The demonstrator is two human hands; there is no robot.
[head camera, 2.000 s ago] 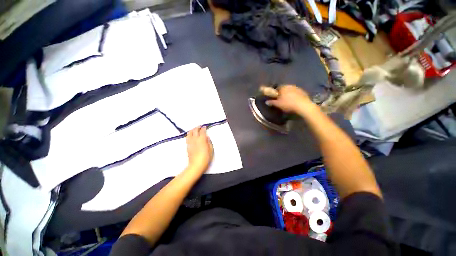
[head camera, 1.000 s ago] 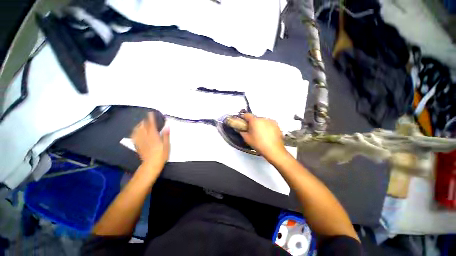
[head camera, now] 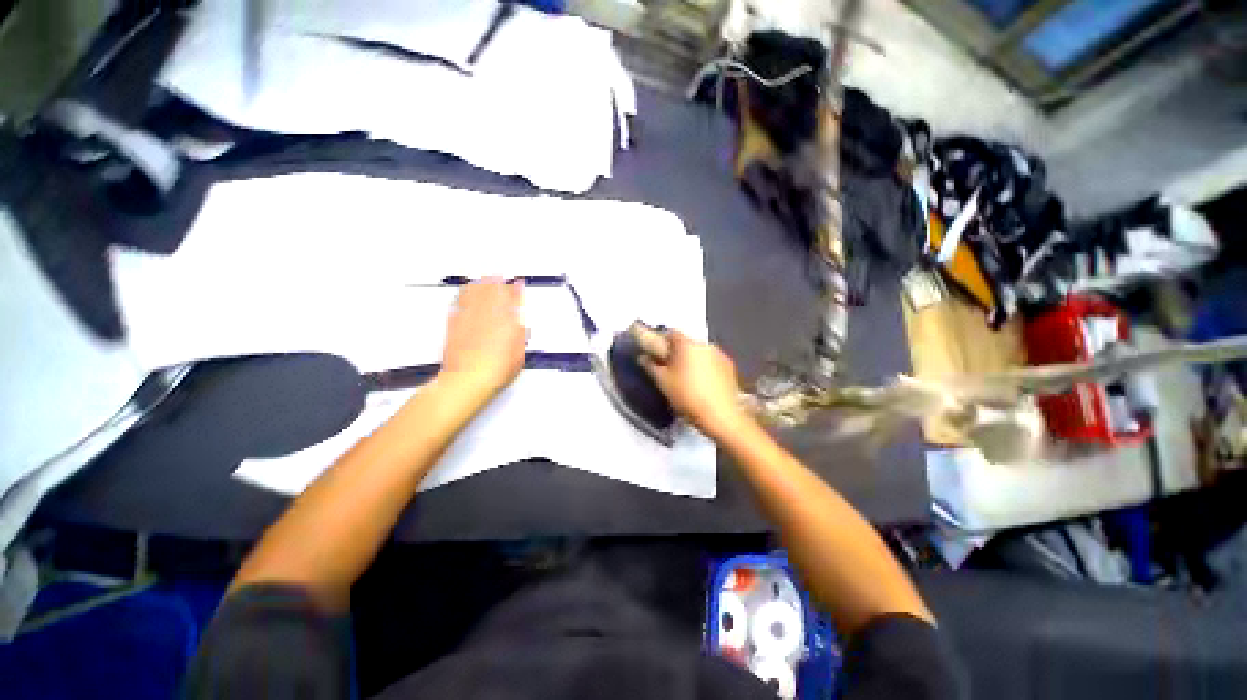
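Observation:
A white-backed garment front panel [head camera: 342, 226] lies flat on the dark pressing table, its curved armhole cut-out at the left. A dark seam strip [head camera: 554, 361] runs lengthwise across it, with a dark angled line above. My right hand [head camera: 684, 372] is closed round the wooden handle of the steam iron [head camera: 637, 390], which rests on the panel's right part, over the seam's right end. My left hand [head camera: 484, 332] lies on the panel between the seam and the angled line; its fingertips are at the dark line. I cannot tell whether it pinches any cloth.
A cloth-wrapped hose [head camera: 903, 397] runs from the iron to the right. More white panels [head camera: 547, 110] lie at the far side. Dark rags [head camera: 875, 178] lie at the back right, near a red basket [head camera: 1084, 369]. A blue basket of thread cones [head camera: 773, 626] sits below the table edge.
The iron has come from the bare table onto the panel and stays near the seam's right end. My left hand has moved from the armhole to the panel's middle. The camera view has shifted.

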